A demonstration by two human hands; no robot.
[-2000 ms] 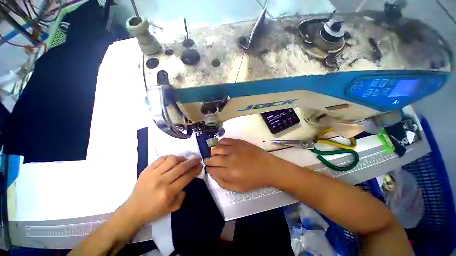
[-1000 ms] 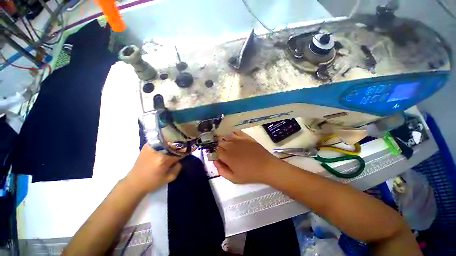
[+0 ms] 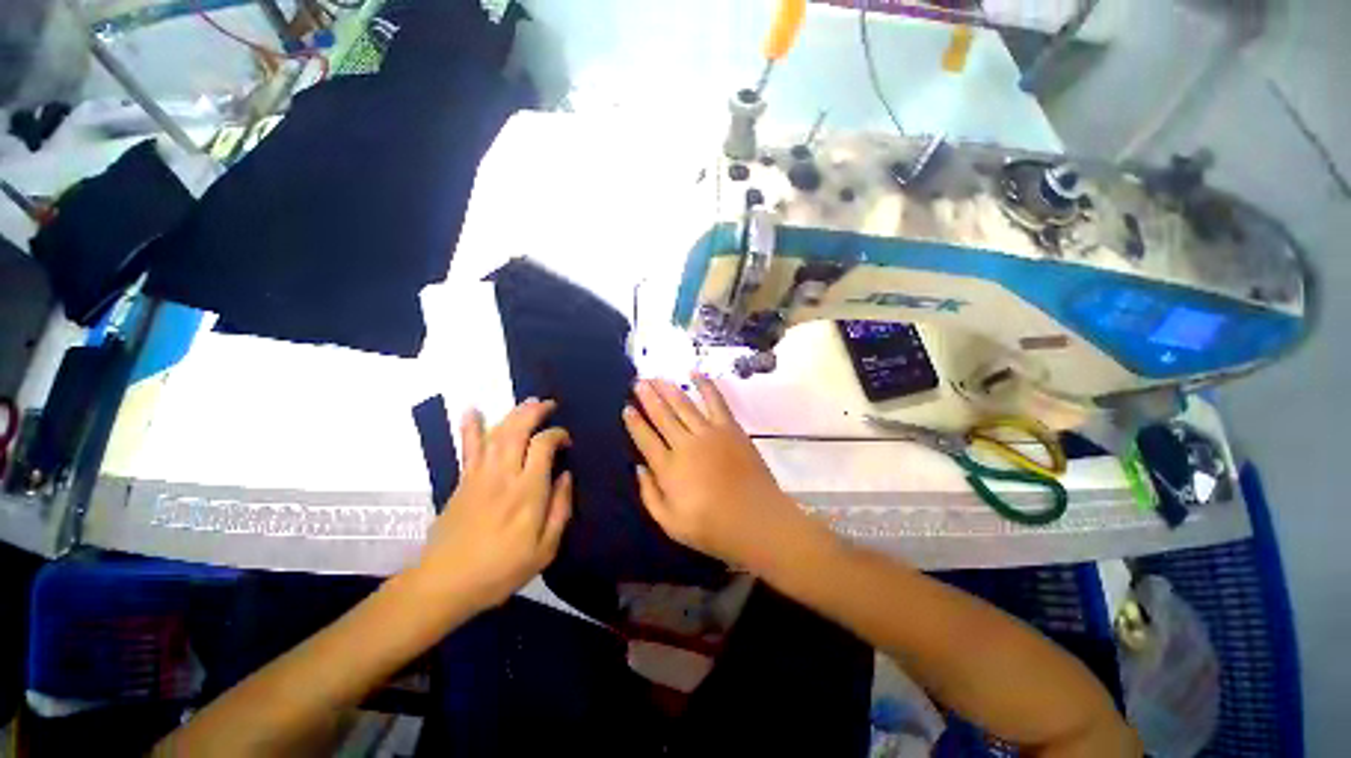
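A dark garment panel (image 3: 571, 356) lies on the white table left of the needle area and hangs over the front edge. White pocketing cloth (image 3: 467, 363) shows along its left side, with a narrow dark strip (image 3: 436, 444) beside it. My left hand (image 3: 504, 496) lies flat with spread fingers on the cloth's left part. My right hand (image 3: 704, 467) rests with its fingertips at the panel's right edge, just below the presser foot (image 3: 753, 360). The cream and blue JACK machine (image 3: 948, 289) stands at the right.
Scissors (image 3: 1015, 471) with green and yellow handles lie right of my right hand, near a small black panel (image 3: 889, 360). Dark cut panels (image 3: 348, 208) lie at back left. Blue baskets (image 3: 1222, 592) stand below right. The ruler strip (image 3: 297, 514) runs along the front edge.
The view has shifted, so the machine sits further right. The dark panel now lies left of the needle, its upper end in view. My hands have moved back from the presser foot onto the cloth.
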